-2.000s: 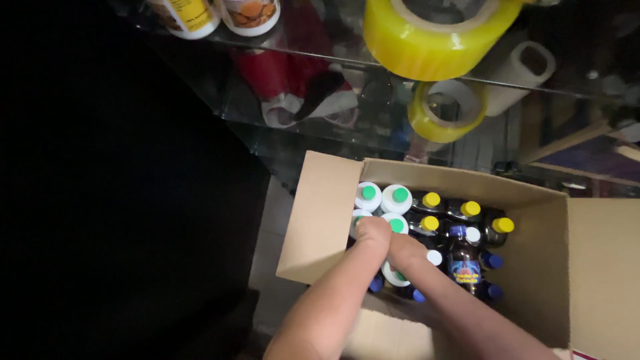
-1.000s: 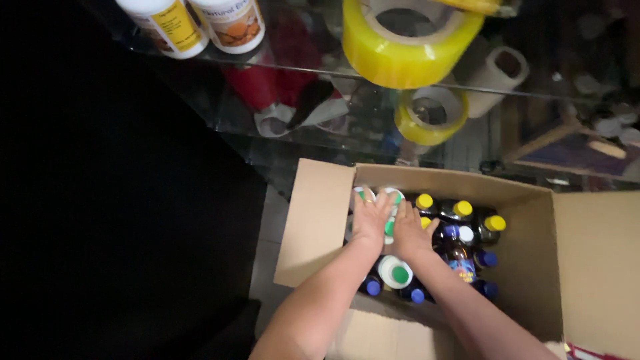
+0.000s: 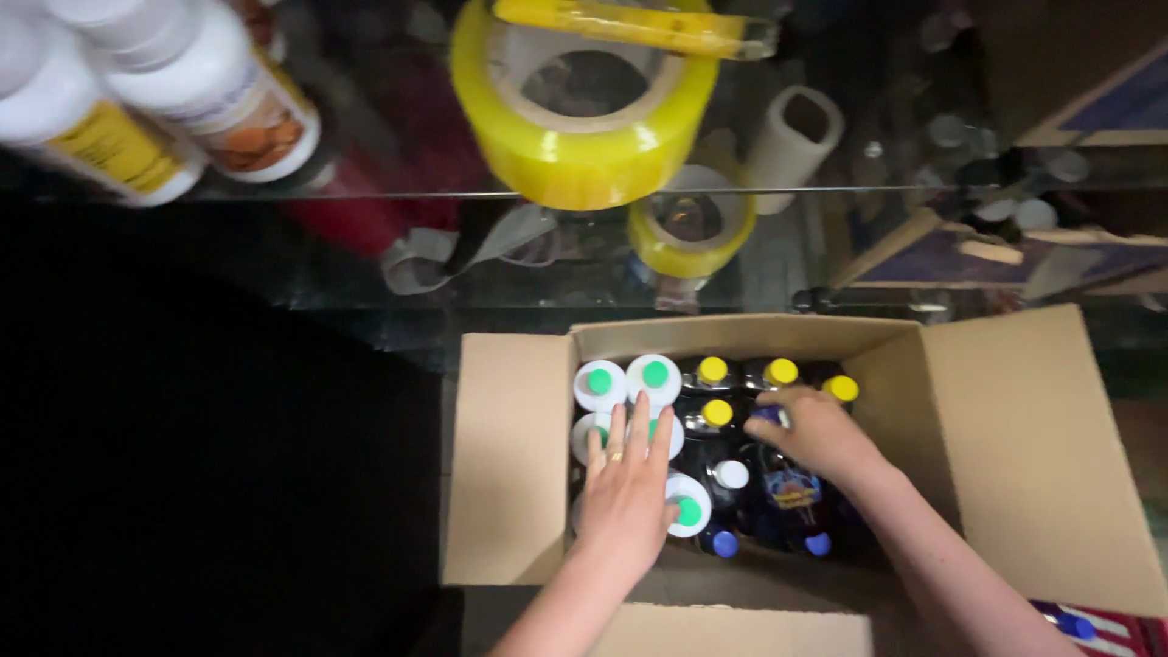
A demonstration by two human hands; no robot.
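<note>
Inside an open cardboard box (image 3: 744, 324) stand several bottles. White bottles with green caps (image 3: 654, 374) fill its left side, and dark bottles with yellow caps (image 3: 713, 370) stand toward the back. My left hand (image 3: 630, 484) lies spread over the white bottles, fingers apart, covering some of them. A white bottle (image 3: 688, 506) beside its thumb leans. My right hand (image 3: 808, 433) has its fingers curled around the top of a bottle (image 3: 769, 416) in the right half; the grip is partly hidden. Near it are a white cap (image 3: 731, 474), a dark labelled bottle (image 3: 792, 488) and blue caps (image 3: 724, 544).
Above the box is a glass shelf (image 3: 383, 194) with white labelled bottles (image 3: 233, 109) and a large yellow tape roll (image 3: 584, 155). A smaller tape roll (image 3: 692, 246) sits lower. The box flaps (image 3: 506, 456) stick out sideways. A red package (image 3: 1127, 630) lies at lower right.
My right hand has moved right, from beside my left hand to the bottles in the right half. My left hand remains over the white bottles. The view has shifted somewhat.
</note>
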